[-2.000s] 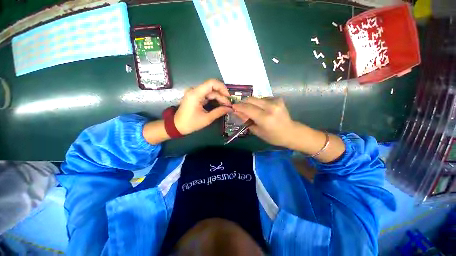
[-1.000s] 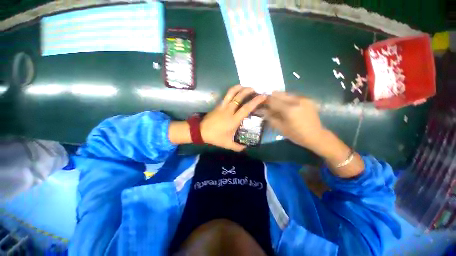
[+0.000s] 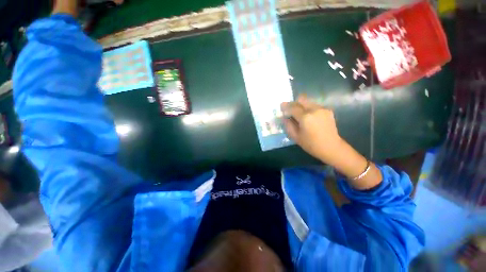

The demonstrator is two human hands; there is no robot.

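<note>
My right hand [image 3: 314, 127] is over the right side of the pale blue sticker sheet [image 3: 261, 79]. Its fingers are bent and slightly blurred; no tweezers can be made out, and whether it holds anything is unclear. My left arm stretches to the upper left; only bare skin near the wrist shows at the top edge, and the hand is cut off. A phone housing [image 3: 172, 89] with its inside showing lies left of the sheet. Small greyish pieces show near the sheet's lower end.
A red bin [image 3: 434, 50] of small white parts [image 3: 397, 58] stands at upper right, with loose white parts beside it. A second sticker sheet [image 3: 126, 68] lies left of the housing, partly behind my left sleeve. Clear trays [image 3: 466, 133] are at the right edge. A pale bench edge runs behind.
My left hand has left the work spot and gone up and left out of the picture. The phone housing under the hands is gone from there. My right hand remains near the sheet.
</note>
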